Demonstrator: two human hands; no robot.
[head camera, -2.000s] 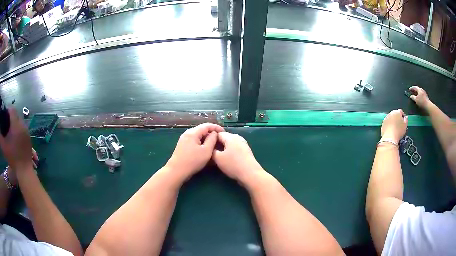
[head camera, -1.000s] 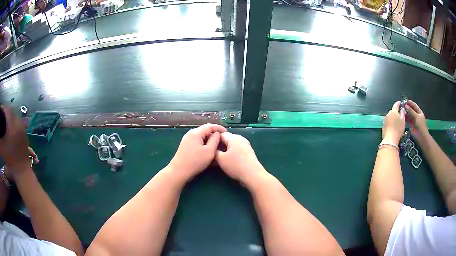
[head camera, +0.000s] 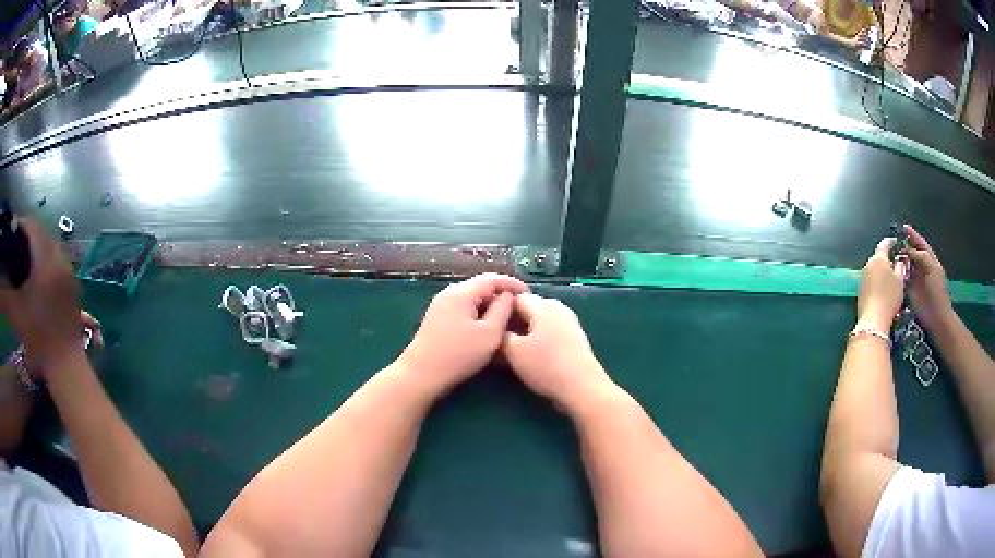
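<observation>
My left hand (head camera: 460, 332) and my right hand (head camera: 552, 347) meet at the fingertips above the dark green bench (head camera: 327, 420), near its far edge. The fingers are curled together. Whatever may be between the fingertips is hidden, so I cannot tell if they hold a part. A small pile of silver-white square cases (head camera: 256, 326) with open or grey centres lies on the bench to the left of my left hand.
A green post (head camera: 598, 142) stands beyond my hands at the belt (head camera: 436, 213). Small units (head camera: 802, 208) sit on the belt. A green tray (head camera: 116, 262) is at left. A left neighbour's hand (head camera: 44, 289) holds a black tool; a right neighbour's hands (head camera: 882, 286) work beside linked-looking cases (head camera: 919, 354).
The whole view has shifted, so the scene sits further right. My hands stay together in the same pose. The right neighbour's hands, apart at first, have come together.
</observation>
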